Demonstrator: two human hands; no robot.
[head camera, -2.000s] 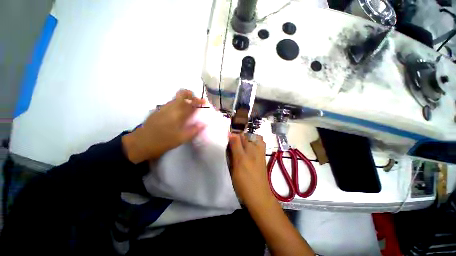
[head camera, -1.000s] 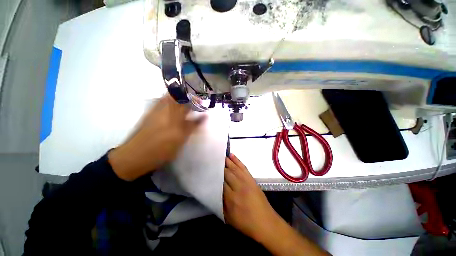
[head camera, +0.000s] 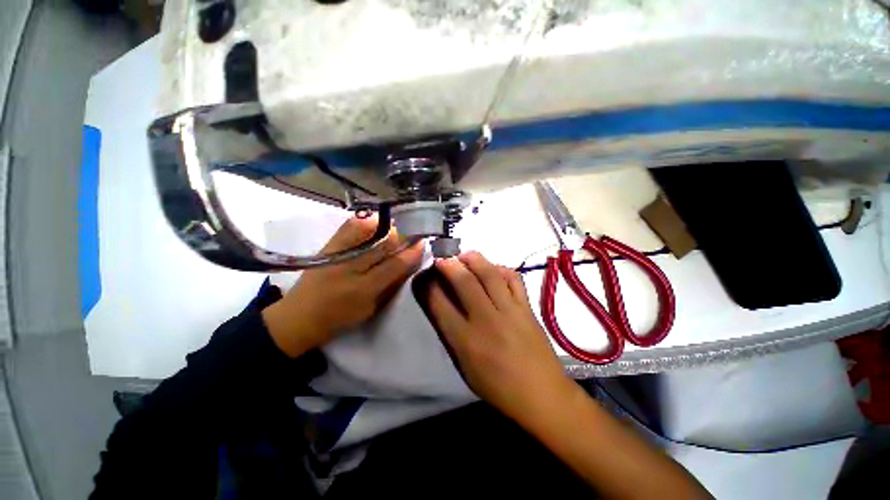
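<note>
A white cloth panel (head camera: 385, 347) with a dark edge lies on the table's front part and hangs towards my lap. The white sewing machine head (head camera: 390, 78) with a blue stripe stands over it. My left hand (head camera: 342, 288) lies flat on the panel, its fingertips partly hidden behind the curved metal guard (head camera: 210, 220). My right hand (head camera: 493, 327) rests on the panel's dark edge, its fingertips just below the grey knob (head camera: 446, 247). Both hands press the cloth close together. The needle and presser foot are hidden behind the machine's parts.
Red-handled scissors (head camera: 610, 298) lie right of my right hand. Further right are a black phone (head camera: 751, 234) and a small brown cardboard piece (head camera: 667, 228). White panels (head camera: 761, 395) with a dark edge lie below the table's front edge. Blue tape (head camera: 90, 220) marks the left edge.
The view has moved closer to the machine. My right hand has moved up along the cloth edge to the knob. My left hand, blurred and raised before, now rests beside it on the cloth.
</note>
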